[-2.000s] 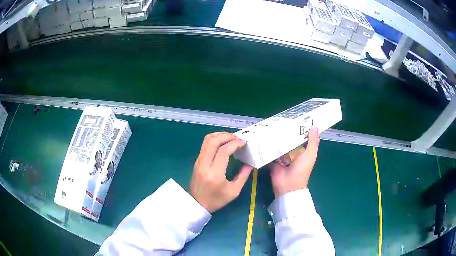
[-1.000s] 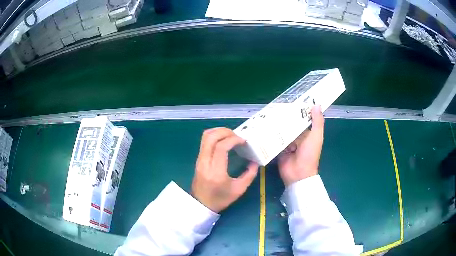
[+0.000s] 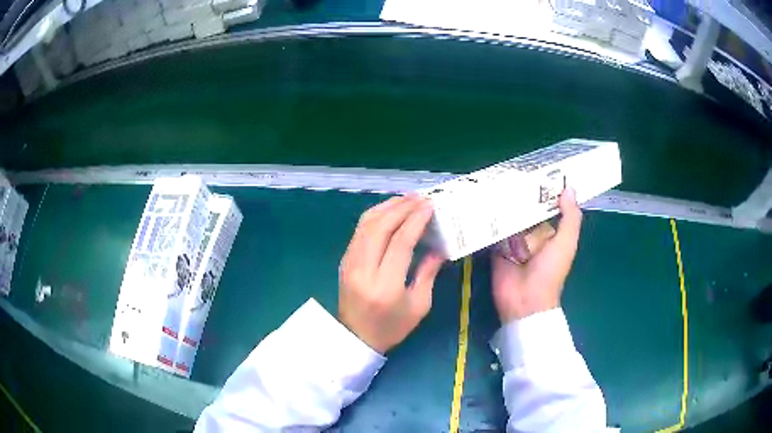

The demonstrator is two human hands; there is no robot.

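Note:
A long white retail carton (image 3: 516, 199) with grey print is held above the green bench, its near end low at the left and its far end up to the right. My left hand (image 3: 388, 266) has its fingers and thumb at the near left end of the carton. My right hand (image 3: 542, 266) holds the carton from below and the near side, with the thumb on the side by a small printed mark. Something brownish shows in the right palm under the carton; I cannot tell what it is.
Two printed cartons (image 3: 161, 279) lie side by side on the bench at left. Another carton (image 3: 8, 232) is cut off at the left edge. A metal rail (image 3: 296, 177) borders the dark green conveyor (image 3: 339, 110). Yellow tape (image 3: 462, 355) marks the bench. White boxes stand beyond the conveyor.
Compared with a second ago, both hands and the carton sit farther right in view, and the carton's far end is lower, so it lies flatter. The view has also shifted slightly.

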